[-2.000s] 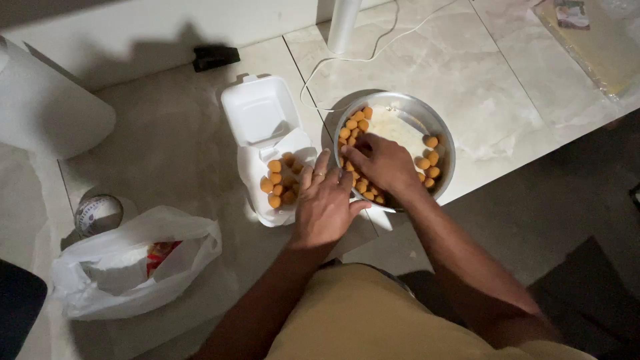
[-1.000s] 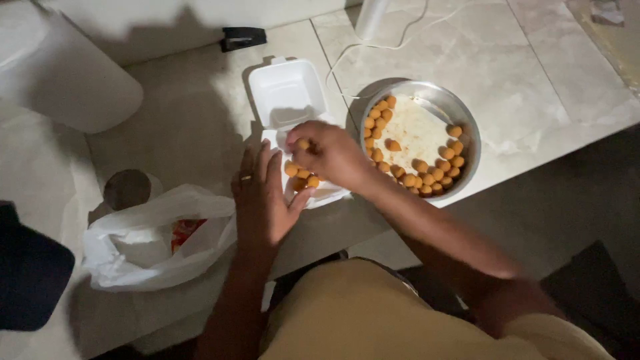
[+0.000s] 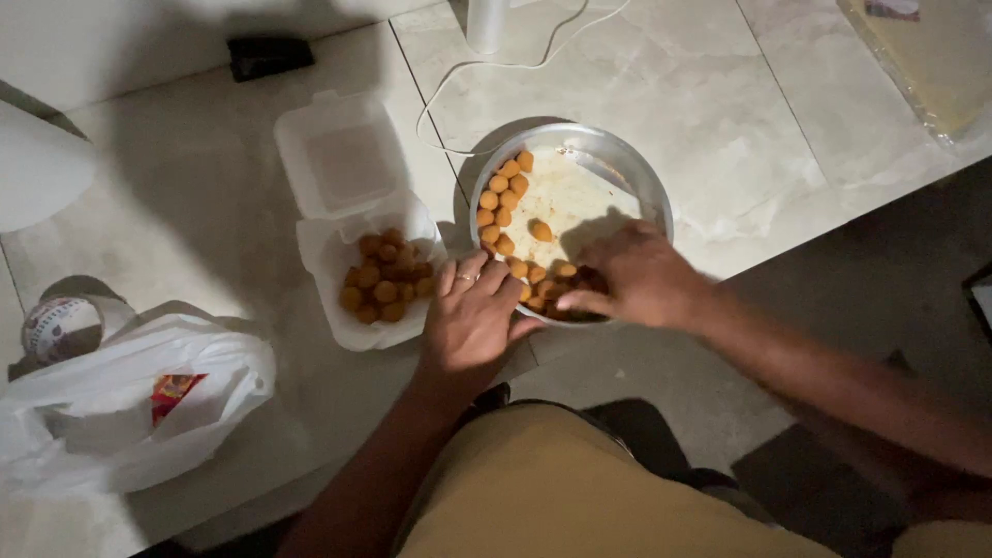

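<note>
A round metal pan lined with pale paper holds many small orange-brown fried balls along its left and near sides, with a single one nearer the middle. To its left lies an open white foam takeaway box, its lid folded back, with a heap of the same balls in its base. My left hand rests at the pan's left near rim, between pan and box. My right hand is inside the pan over the balls at the near right, fingers apart; whether it touches any is unclear.
A white plastic bag with a red packet lies at the lower left beside a roll of tape. A black object sits by the wall. A white cable runs behind the pan. The counter's front edge slopes up rightward.
A second ago my right hand was over the foam box; it has moved right, into the pan. My left hand has moved from the box to the pan's left rim.
</note>
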